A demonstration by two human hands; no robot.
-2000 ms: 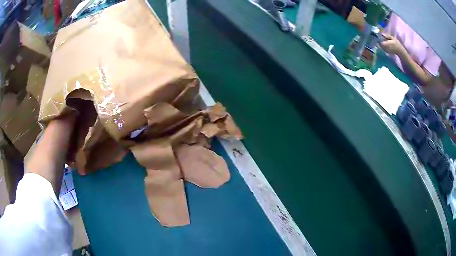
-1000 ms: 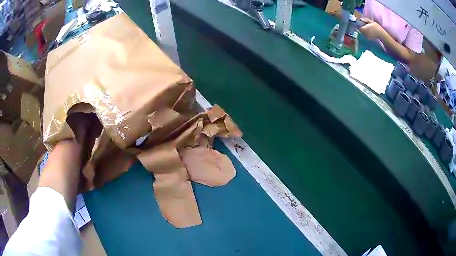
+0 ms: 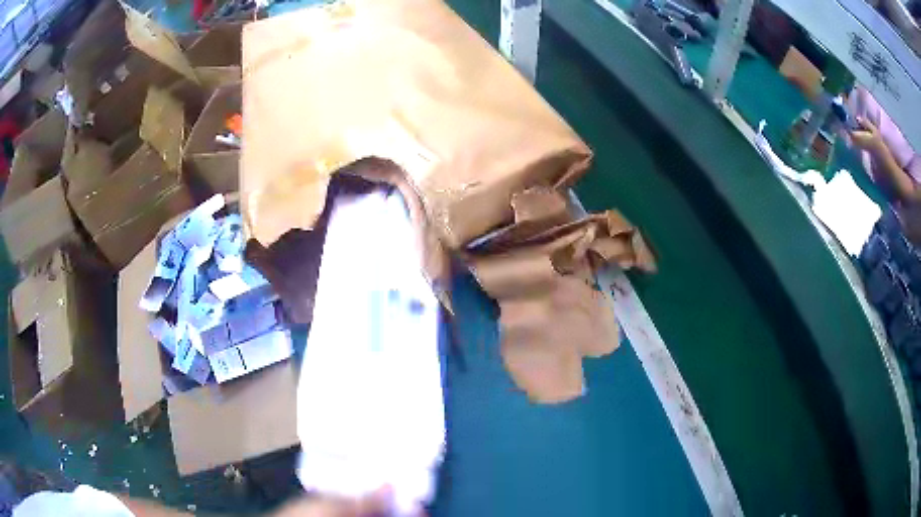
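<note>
The brown paper package (image 3: 404,91) lies at upper centre with a large torn hole in its near side. A bright white, overexposed bundle of flat cartons (image 3: 374,353) sticks out of the hole towards me, its far end still inside. My left hand (image 3: 338,506) holds the bundle's near end at the bottom edge; it is blurred and partly cut off. My right hand is not in view. Torn kraft paper (image 3: 550,333) hangs beside the hole over the green surface (image 3: 545,454).
At left an open corrugated carton (image 3: 232,424) holds many small blue-white boxes (image 3: 237,313). More brown boxes (image 3: 126,192) stand behind. A pale strip (image 3: 672,394) edges the dark green channel (image 3: 747,303). Opposite are grey cylinders (image 3: 894,278), white cloth (image 3: 846,210) and a person's arm (image 3: 884,151).
My left hand has come out of the package hole towards me, and the white bundle now shows in it. The view has swung left, showing more boxes. The torn paper has shifted and folded.
</note>
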